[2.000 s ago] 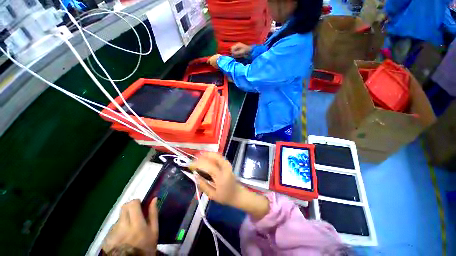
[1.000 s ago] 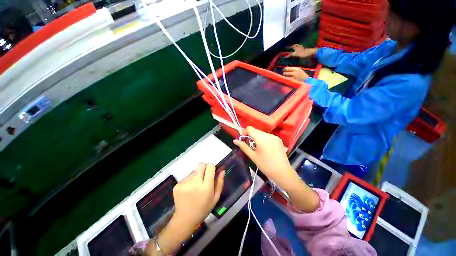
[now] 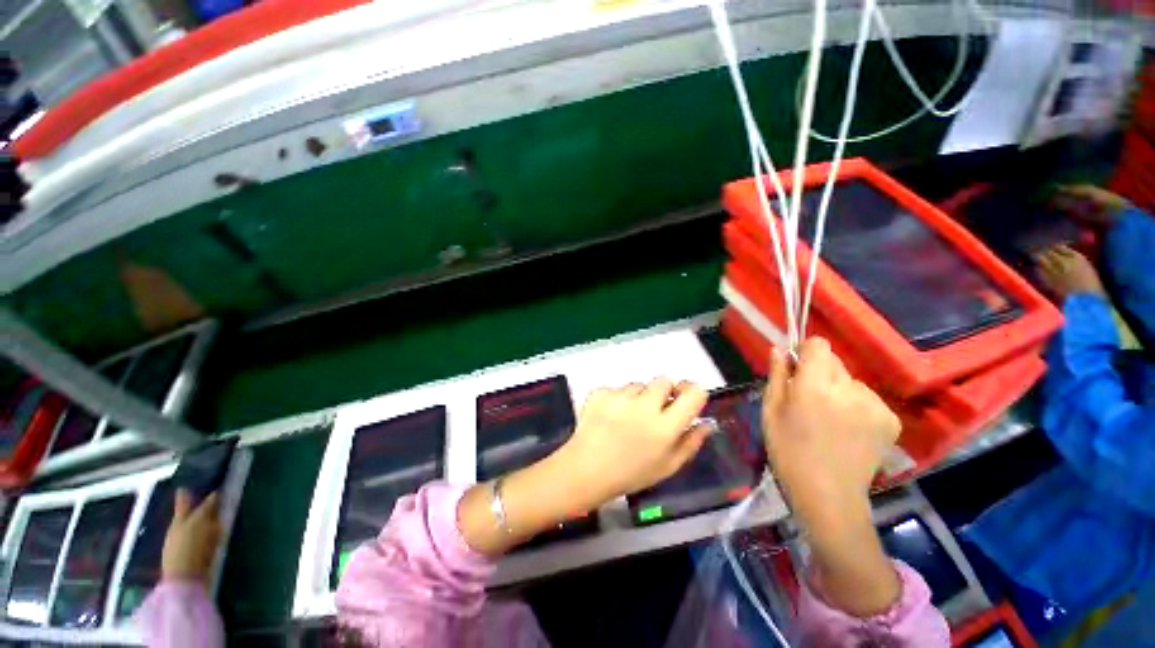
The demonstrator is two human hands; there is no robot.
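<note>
A white foam tray (image 3: 326, 506) with tablets in its slots lies on the bench in front of me. The right-hand tablet (image 3: 690, 487) is dark with a small green square near its lower edge. My left hand (image 3: 640, 437) is over this tablet, fingers bent, with a small white tip at the fingertips, perhaps a plug. My right hand (image 3: 830, 424) is closed around the white cables (image 3: 795, 272), which hang from above, beside the tablet's right end. The cable ends inside my fist are hidden.
A red tray stack (image 3: 912, 367) with a tablet on top stands at the right. Another person's hand (image 3: 190, 538) holds a tablet over a white tray (image 3: 19, 557) at the left. A person in blue (image 3: 1089, 418) works at the far right. A raised white shelf (image 3: 507, 95) runs behind.
The view has swung left, bringing the left trays and another person's hand into view. My right hand still grips the cables. My left hand has moved from the tablet's left edge to over it.
</note>
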